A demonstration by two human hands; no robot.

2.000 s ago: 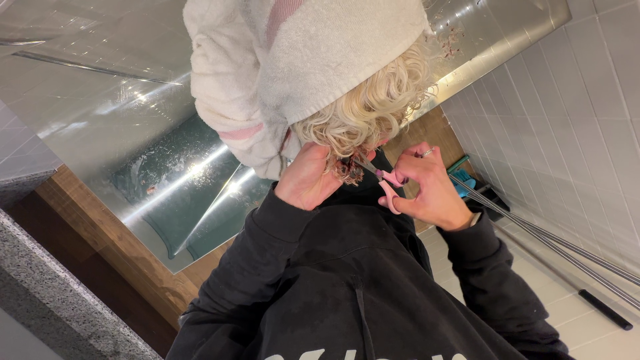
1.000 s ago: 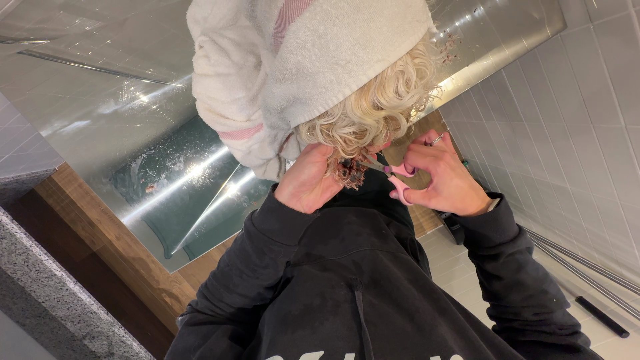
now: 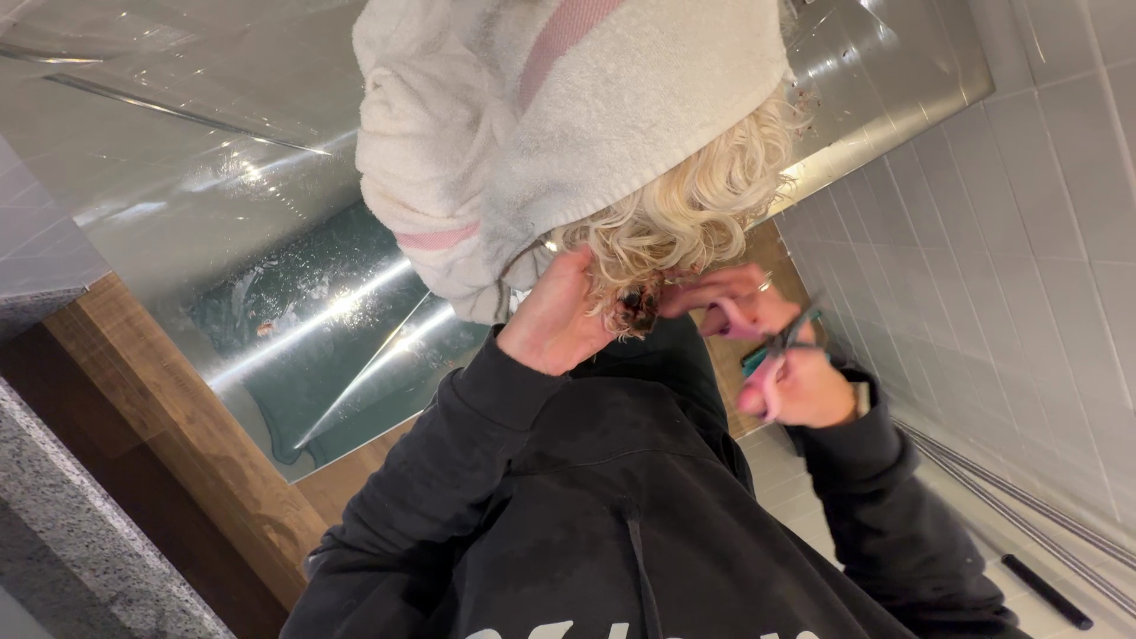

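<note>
Pale curly hair [image 3: 683, 209] hangs from beneath a white towel [image 3: 630, 115] with pink stripes, draped over a body whose face is hidden. At its lower end is a dark reddish-brown matted clump [image 3: 637, 306]. My left hand [image 3: 555, 311] grips the curls beside this clump from the left; its fingertips are partly hidden. On the right, my right hand [image 3: 794, 364] holds pink-handled scissors [image 3: 783, 344], blurred, with the blades pointing up and away from the hair. Its extended fingers reach the right side of the clump.
A shiny metal basin [image 3: 293, 213] with a wet dark green area [image 3: 373, 346] lies behind and left. Its wooden edging [image 3: 177, 399] and a speckled stone ledge [image 3: 89, 524] are at left. Grey wall tiles [image 3: 985, 240], metal hoses [image 3: 1003, 497] and a black bar [image 3: 1047, 590] are at right.
The scissors, earlier pointed at the curls, have swung round so their blades face away. My right hand's fingers now reach in to the dark clump. My left hand keeps about the same place.
</note>
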